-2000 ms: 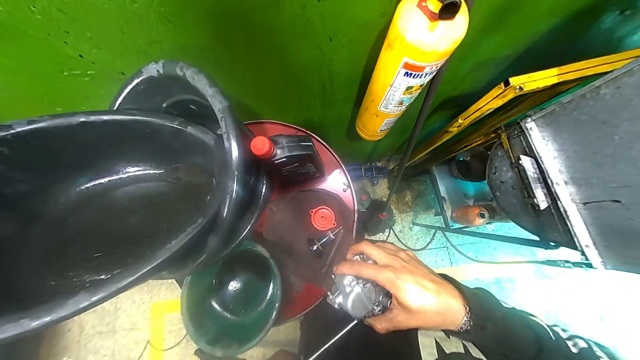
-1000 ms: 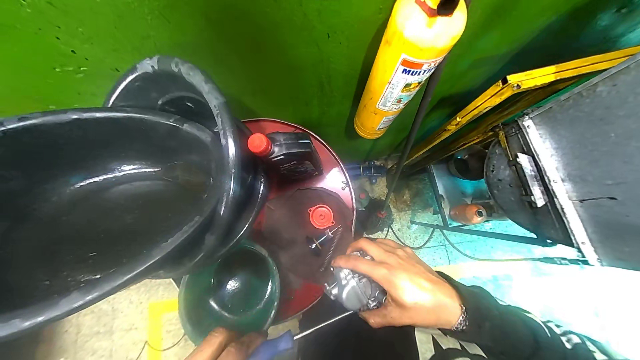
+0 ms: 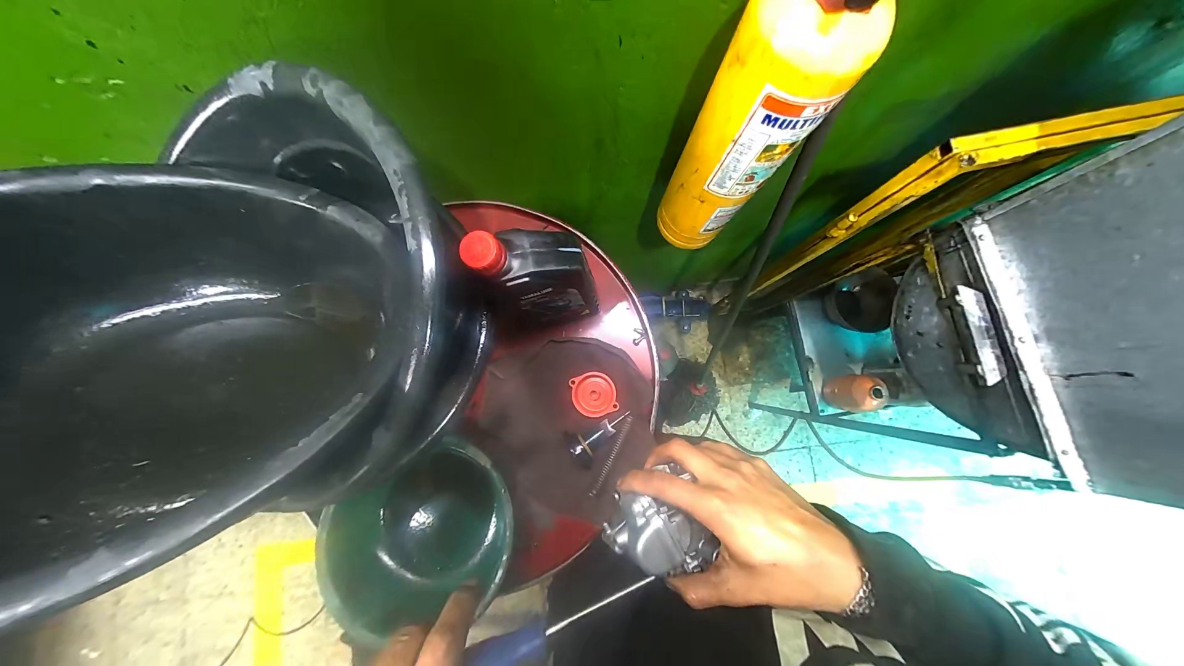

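My right hand [image 3: 754, 527] grips a metal carburetor [image 3: 661, 532] at the lower middle, beside the edge of a red drum top. My left hand [image 3: 435, 638] shows at the bottom edge, its fingers around the blue handle of a screwdriver [image 3: 509, 647]; the shaft reaches toward the carburetor's underside, and its tip is hidden. On a dark cloth [image 3: 527, 407] lie a red round cap with two ears [image 3: 594, 395], a coil spring [image 3: 611, 455] and a small pin-like metal part [image 3: 597, 435].
Large black tubs [image 3: 407, 370] fill the left, with a green bowl [image 3: 499, 555] below them. A black bottle with a red cap [image 3: 546, 273] lies on the drum top [image 3: 638, 314]. A yellow fire extinguisher [image 3: 777, 120] hangs on the green wall. Metal equipment [image 3: 1091, 305] stands right.
My left hand has come into view at the bottom with the blue-handled screwdriver; two seconds ago only the shaft showed. My right hand still holds the carburetor in about the same place.
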